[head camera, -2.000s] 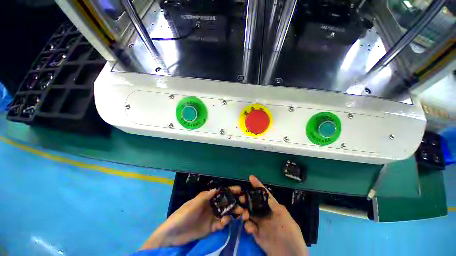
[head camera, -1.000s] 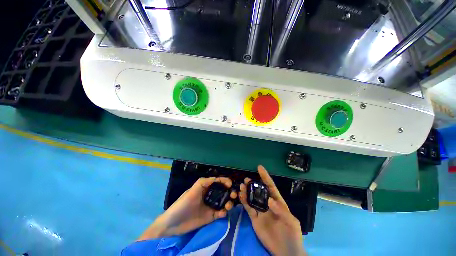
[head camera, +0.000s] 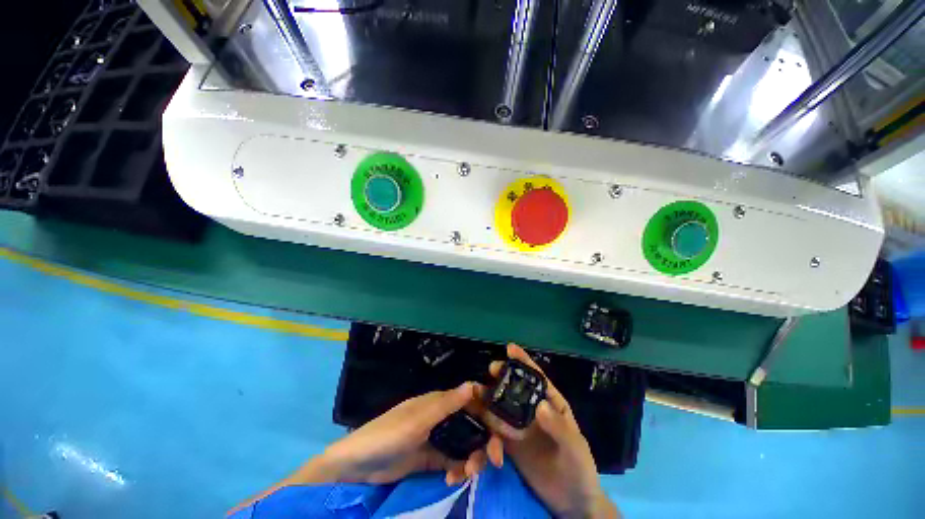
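My left hand holds a small black housing part, its smooth dark face up, low near my body. My right hand holds another black housing part, with pale and shiny details showing on its face, slightly higher and to the right. The two hands touch or nearly touch. A third housing part lies on the green bench edge, right of centre. Both hands are over the lap-side black tray, which holds several small dark parts and is partly hidden by my hands.
The white press panel spans the front, with green start buttons and a red emergency stop. Steel guide posts stand behind it. A black pocketed tray is at left, a smaller one at right.
The left hand's part has moved down and right, towards the right hand. The right hand's part has tilted and now shows more pale detail. The view has shifted so the panel sits higher than two seconds before.
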